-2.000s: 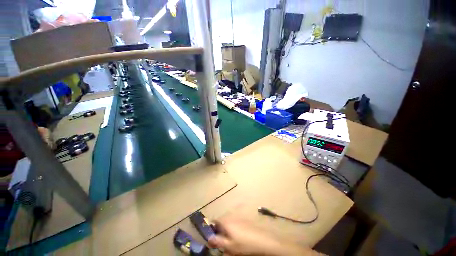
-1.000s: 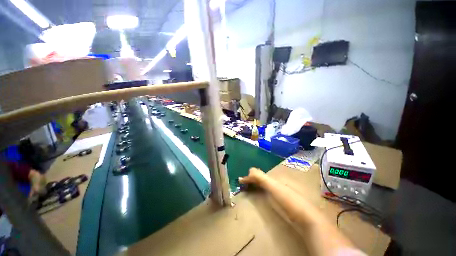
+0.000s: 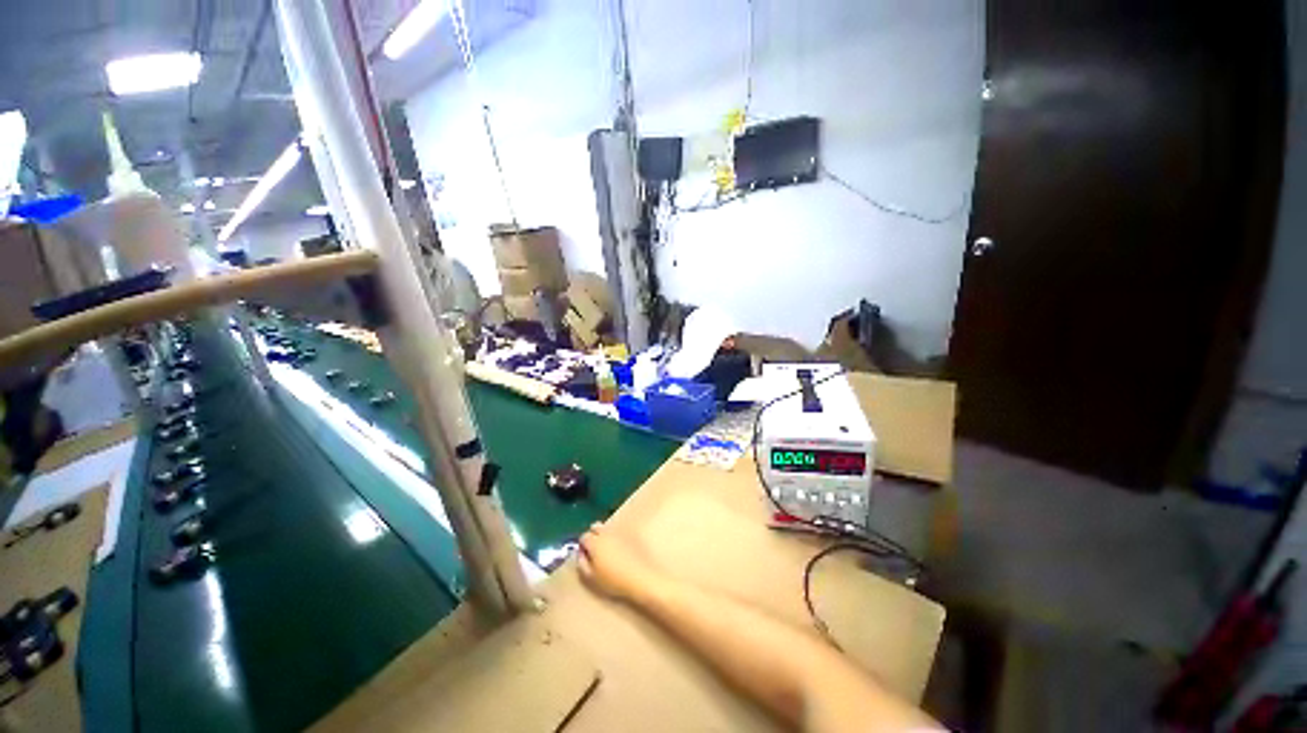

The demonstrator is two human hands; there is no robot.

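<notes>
My right hand (image 3: 608,561) rests at the cardboard's edge beside the green belt, with the forearm stretched across the bench from the lower right. Its fingertips are small and blurred, so I cannot tell whether they hold anything. A black unit (image 3: 568,483) lies on the right stretch of the belt, just beyond my right hand and apart from it. The white power supply (image 3: 816,455) stands on the right of the bench with green and red digits lit. Its dark lead (image 3: 808,584) curves down onto the cardboard. My left hand is out of the picture.
A pale frame post (image 3: 430,358) stands left of my right hand and carries a wood-edged shelf (image 3: 187,301). More black units lie along the belt (image 3: 323,573) at the left. A blue bin (image 3: 680,407) sits beyond the bench, and a dark door (image 3: 1118,244) is at the right.
My right hand has left the two black units at the front and reached the belt edge. The view has turned right. The unit on the right belt appears nearer.
</notes>
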